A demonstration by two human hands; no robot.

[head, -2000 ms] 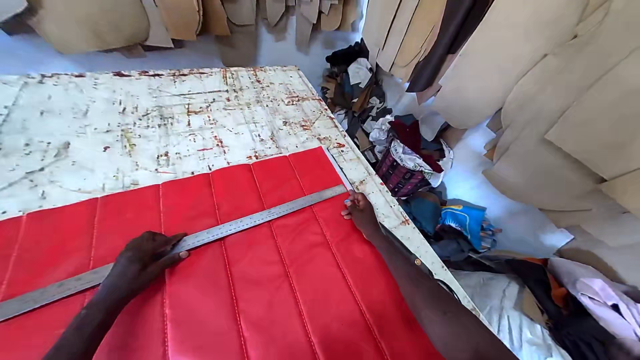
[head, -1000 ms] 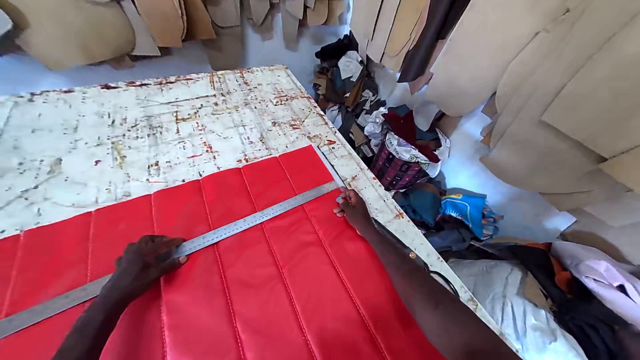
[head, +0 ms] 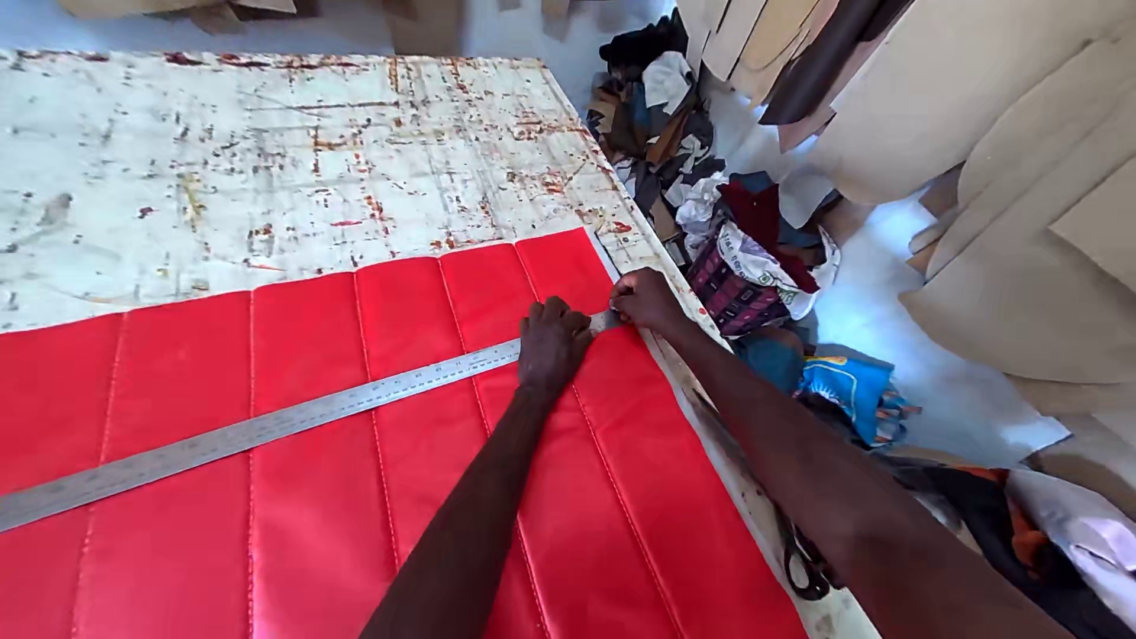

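Note:
A long metal ruler [head: 311,413] lies slantwise across a red stitched panel [head: 311,515] with a pale backing edge, spread on the table. My left hand [head: 555,342] rests over the ruler near its right end, its fingers bent across it. At the ruler's right tip, by the panel's right edge, my right hand [head: 646,300] has its thumb and fingers pinched together on the tip. Scissors with dark handles [head: 803,564] lie by the table's right edge, partly hidden under my right forearm.
The worn white table [head: 266,160] has stains and scratches. Beyond its right edge, scraps [head: 657,115], a stuffed bag [head: 737,275] and a blue bag [head: 848,386] are on the floor. Large brown pattern pieces [head: 1021,222] hang at the right.
My left hand has moved right along the ruler, from its middle part to near its right end. My right hand stays at the ruler's right tip.

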